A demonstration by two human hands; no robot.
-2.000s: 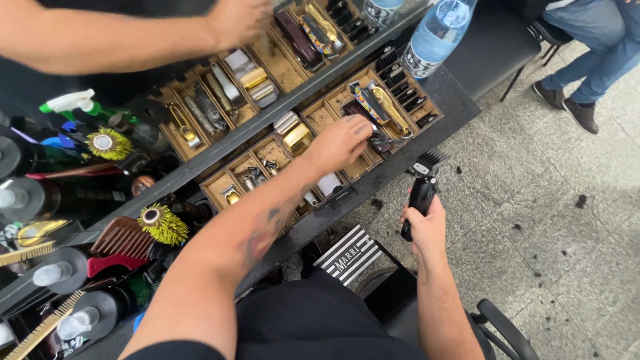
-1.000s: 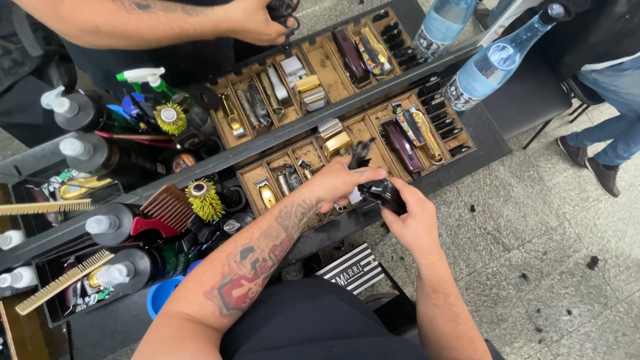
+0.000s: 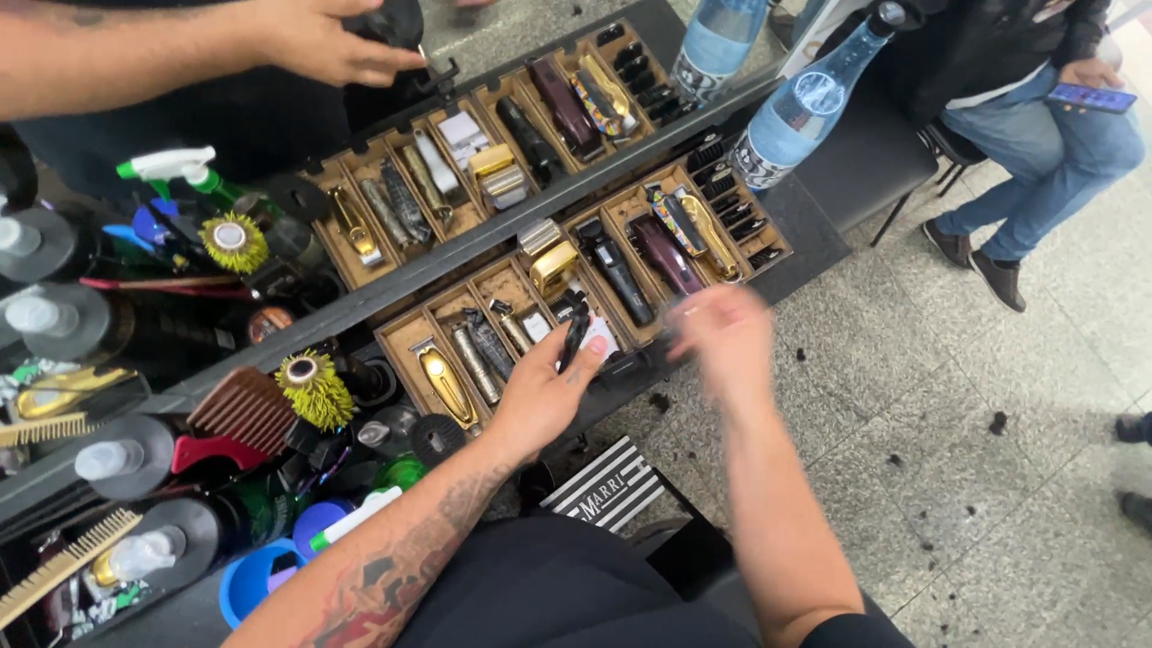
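My left hand [image 3: 544,391] holds a small black clipper guard [image 3: 576,340] over the front of the wooden tray. My right hand [image 3: 727,346] is blurred by motion; its fingers look apart, with nothing visible in them. It is at the tray's front edge, just below a maroon hair clipper [image 3: 664,256]. A black hair clipper [image 3: 616,272] lies in the compartment left of the maroon one. Gold clippers [image 3: 709,236] and a multicoloured clipper [image 3: 675,220] lie farther right. A gold foil shaver [image 3: 553,264], a gold trimmer [image 3: 445,385] and other trimmers occupy the left compartments.
A mirror behind the wooden tray [image 3: 389,335] reflects it. Bottles, a red comb [image 3: 241,418], a yellow-green round brush [image 3: 315,389] and a blue bowl [image 3: 256,580] crowd the left. A blue water bottle [image 3: 810,99] stands right. A seated person [image 3: 1008,135] holds a phone.
The black clipper, in my right hand before, now lies in a tray compartment that was bare one second ago. My right hand has let go of it. My left hand still holds a small black piece.
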